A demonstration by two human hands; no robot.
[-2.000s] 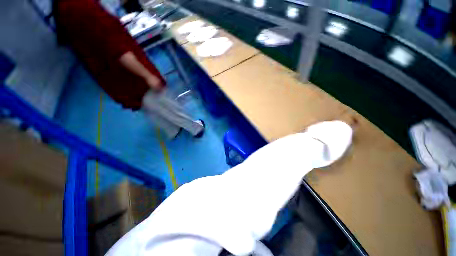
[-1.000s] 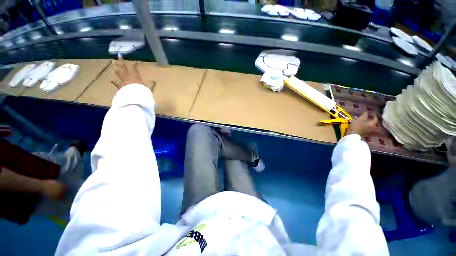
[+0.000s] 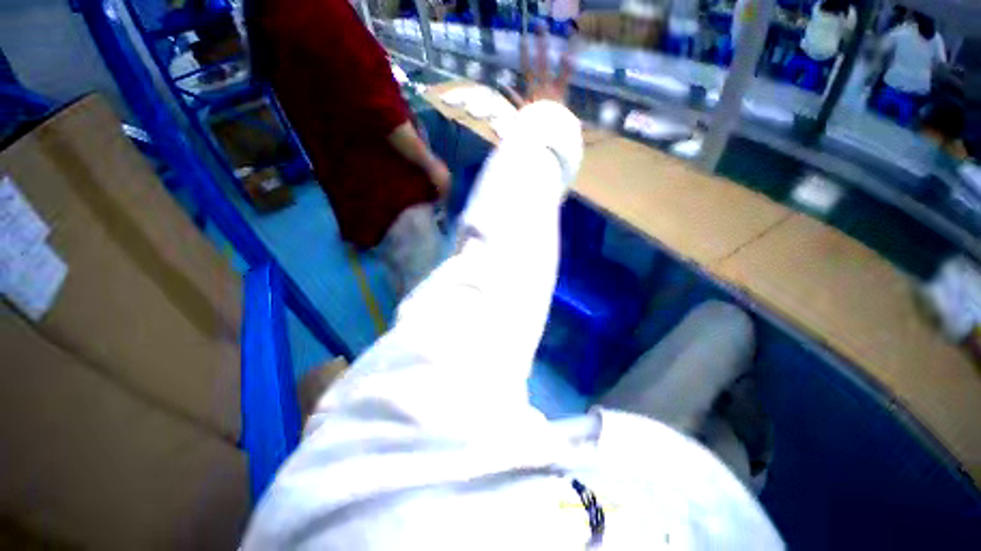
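Observation:
My left hand is raised at the end of my outstretched white sleeve, above the far part of the bench, fingers apart and holding nothing. It is small and blurred. White panels lie on the cardboard-covered bench just left of it, partly hidden by the hand and sleeve. At the right edge a blurred white shape, perhaps a panel with a wad, lies beyond the bench. My right hand is out of the picture.
A person in dark red stands left of the bench. A blue stool is under it. Large cartons and a blue rack are on the left. A grey post rises behind the bench. Other people are at the back right.
The view has swung left since one second ago. The yellow caulking gun, the stacked panels and my right hand have left the picture. My left arm is stretched farther away.

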